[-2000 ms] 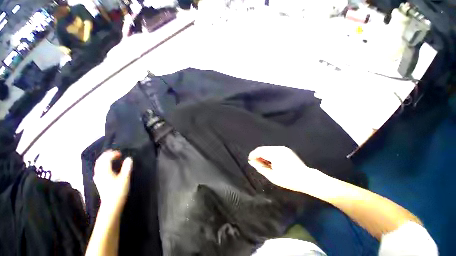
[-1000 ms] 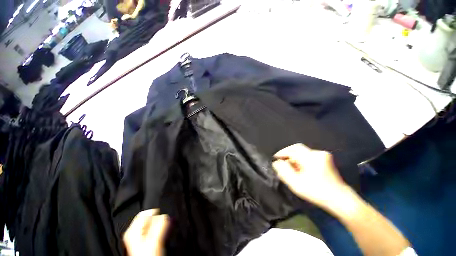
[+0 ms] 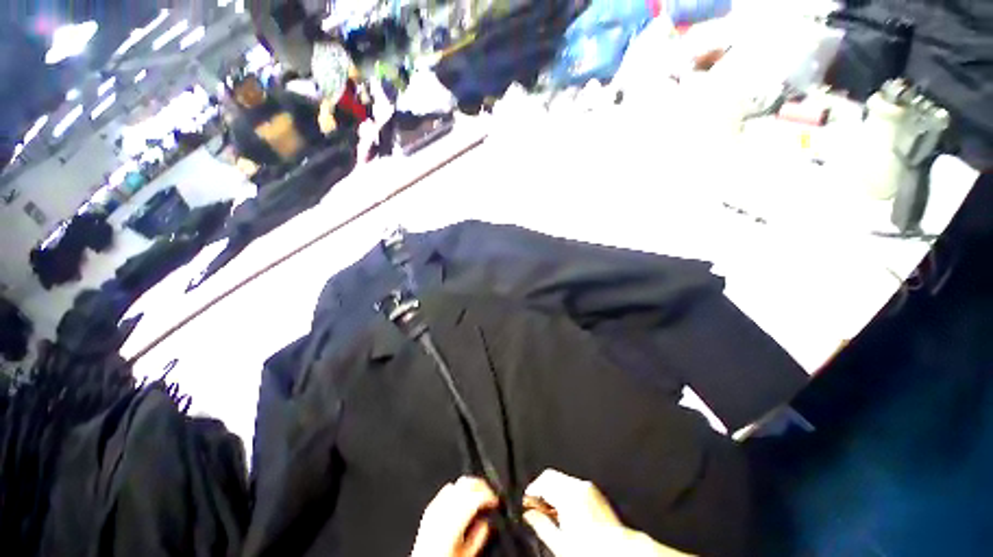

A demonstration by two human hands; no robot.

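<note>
A black suit jacket (image 3: pixel 588 403) lies spread on the table, its two front edges drawn close together down the middle. A navy jacket (image 3: pixel 642 316) lies under it, showing at the shoulders and the right sleeve. Dark hangers with metal hooks show at both collars. My left hand (image 3: pixel 455 520) and my right hand (image 3: pixel 577 520) are close together at the bottom edge, each pinching a front edge of the black jacket. A small reddish bit shows at my right fingers; I cannot tell what it is. The wrists are partly cut off.
The white table (image 3: pixel 610 163) runs to the back. Dark jackets (image 3: pixel 131 468) hang in a row at left. A pale container with a dark part (image 3: pixel 912 163) and a pink-red spool (image 3: pixel 804 112) stand at back right. A person (image 3: pixel 272 125) is beyond the table, near dark garment piles.
My hands have come together at the jacket's middle and hold its front edges. The front panels have closed over the shiny lining. The view has tilted up, showing more of the room.
</note>
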